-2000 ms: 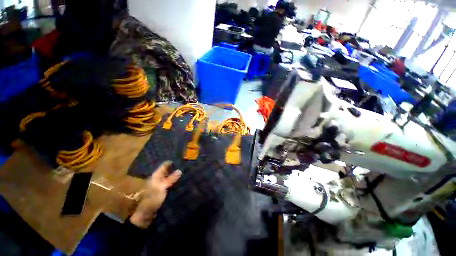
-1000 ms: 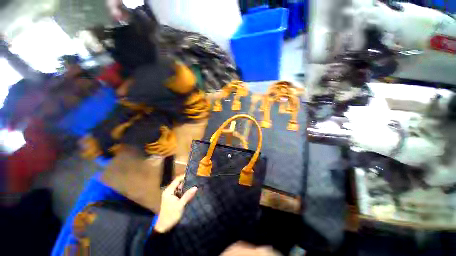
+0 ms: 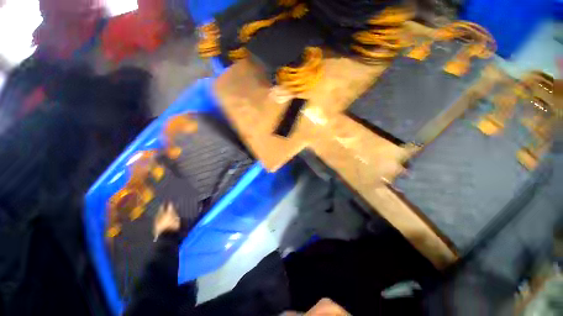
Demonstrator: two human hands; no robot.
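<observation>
My left hand (image 3: 165, 221) reaches into a blue plastic bin (image 3: 216, 233) at the lower left, over dark grey bag bodies (image 3: 207, 154) with yellow-orange handles (image 3: 131, 191) inside it. The hand is small and blurred, and whether its fingers hold a bag cannot be told. My right hand (image 3: 326, 307) is cut off by the bottom edge; only a small part shows, and its fingers are not visible.
A brown board (image 3: 247, 99) bears a smartphone (image 3: 289, 117) and dark panels with yellow-orange handles (image 3: 478, 185) at the right. Black piles with bunched handles (image 3: 302, 73) lie at the top. A red shape (image 3: 133, 34) is blurred at upper left.
The view has swung left and down, and the sewing machine has left the picture. My left hand has moved from beside the bag with the upright handle into the blue bin.
</observation>
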